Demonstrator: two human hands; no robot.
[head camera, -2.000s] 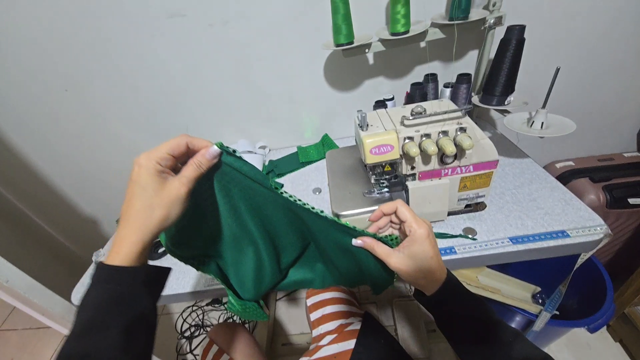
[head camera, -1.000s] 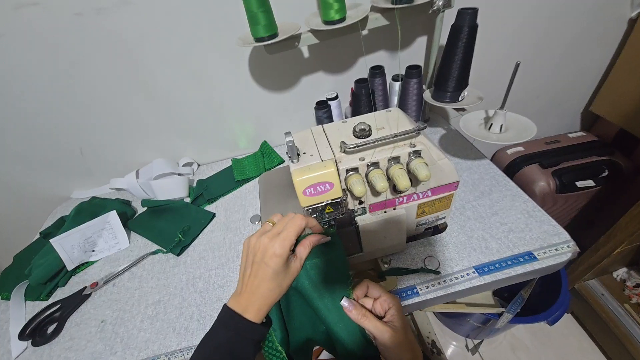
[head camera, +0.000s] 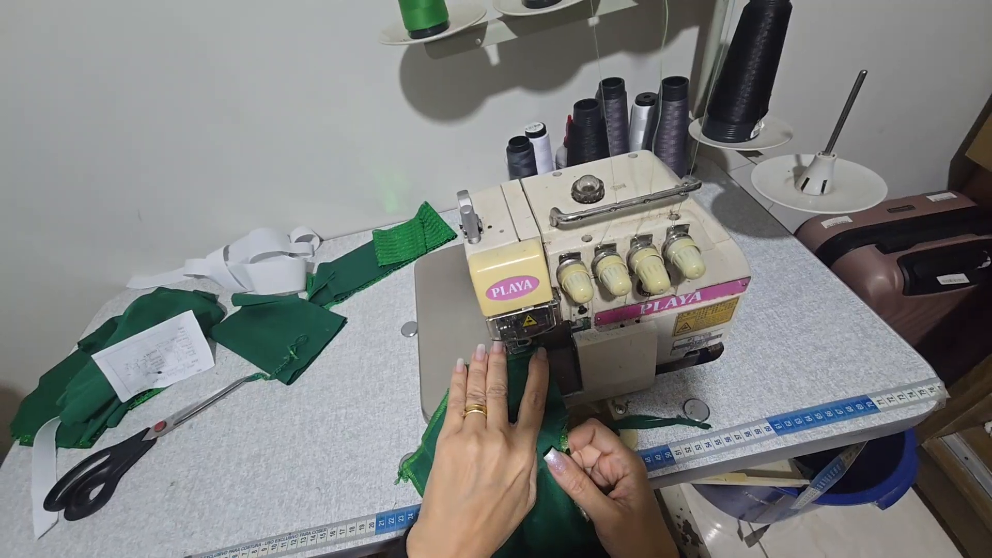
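Green fabric lies at the front of a white Playa overlock sewing machine, its far end under the presser foot area. My left hand rests flat on the fabric, fingers extended toward the needle guard, a ring on one finger. Just to the right, my right hand pinches the fabric's edge between thumb and curled fingers. The needle and the foot are mostly hidden behind the guard and my fingertips.
On the table's left are green fabric pieces, a paper slip, white elastic and black-handled scissors. A tape measure runs along the front edge. Thread cones stand behind the machine; a blue bucket sits below right.
Two seconds ago both hands held the green fabric up, spread before the machine. Now the fabric is down at the needle area and my left hand has flattened onto it. The view has moved closer.
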